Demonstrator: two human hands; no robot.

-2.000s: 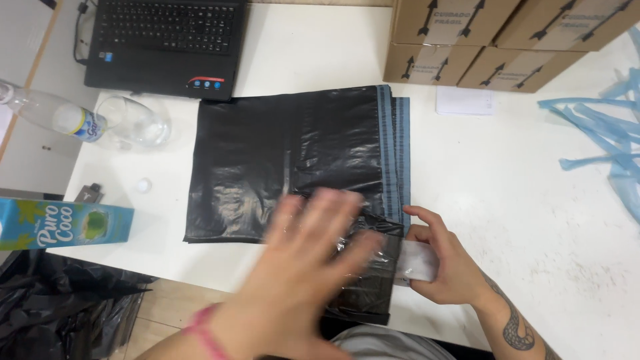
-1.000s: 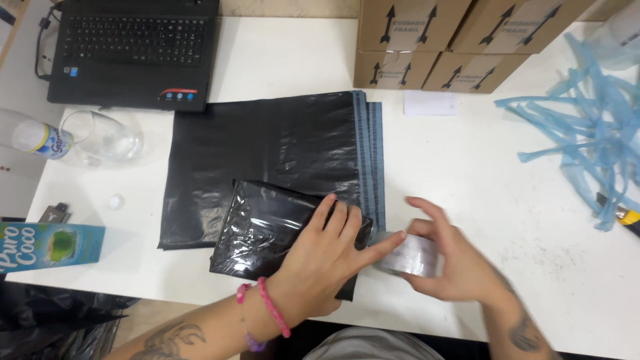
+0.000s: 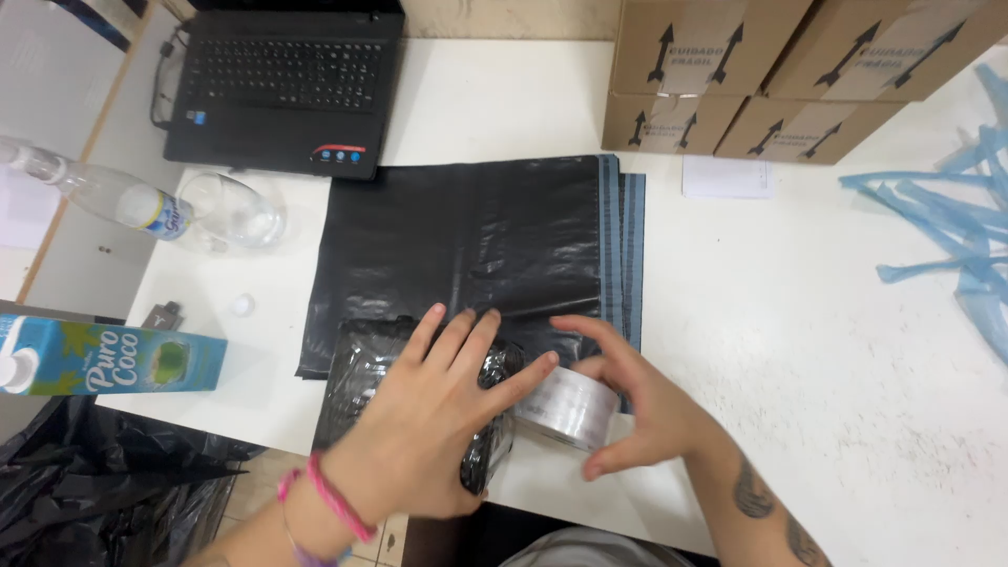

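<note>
My left hand (image 3: 433, 402) lies spread over a black plastic-wrapped package (image 3: 354, 362), fingers on its top and thumb at its near edge, holding it. A roll of clear packing tape (image 3: 571, 405) is at the package's right side, and my left index finger reaches to its upper edge. My right hand (image 3: 638, 394) curves around the right side of the roll, thumb and fingers apart; whether it presses on the roll is not plain. Under the package and beyond it lies a stack of black plastic mailing bags (image 3: 465, 236) with blue-grey edge strips.
A laptop (image 3: 276, 94) stands at the back left, near a glass (image 3: 236, 209) and a plastic bottle (image 3: 118, 197). A coconut water carton (image 3: 142, 362) lies at the left edge. Cardboard boxes (image 3: 701, 71) are stacked at the back, and blue strips (image 3: 945, 236) lie at the right.
The package has turned under my left hand since one second ago, and this hand now lies farther over its top. The tape roll remains at the package's right side. The view has shifted.
</note>
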